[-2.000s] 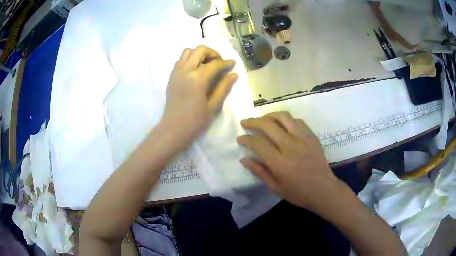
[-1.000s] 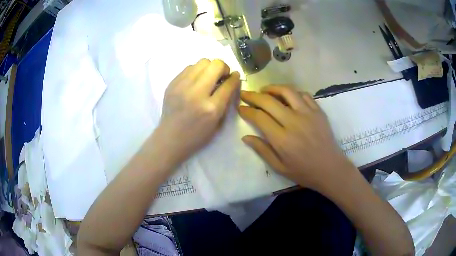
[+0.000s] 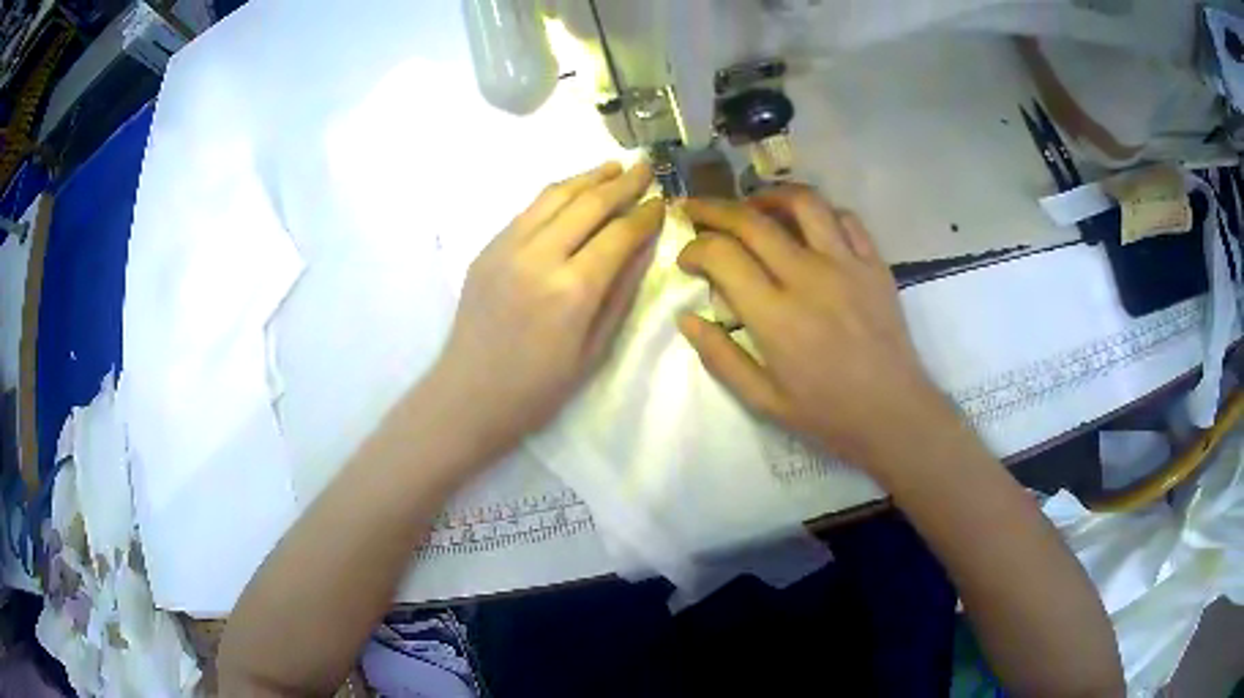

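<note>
A white fabric piece (image 3: 655, 443) runs from the presser foot (image 3: 669, 167) down over the table's front edge, its lower end hanging above the dark-clothed lap. My left hand (image 3: 553, 280) lies on its left side, fingertips close to the foot. My right hand (image 3: 805, 307) lies on its right side, fingers bent, with a small dark thing partly hidden under them. Both hands hold the fabric; the exact finger grip is partly hidden. The lit machine head (image 3: 641, 109) stands over the fabric.
A lamp (image 3: 512, 62) is left of the needle. White panels (image 3: 205, 300) cover the table's left. A ruler scale (image 3: 1078, 366) runs along the front. A black pad (image 3: 1157, 266) and slim dark tool (image 3: 1050, 143) lie right. White heaps flank the table at left (image 3: 116, 586) and right (image 3: 1146, 545).
The fabric and both hands have moved up to the presser foot. My right hand has come up beside my left. The fabric's lower end has shifted and bunched.
</note>
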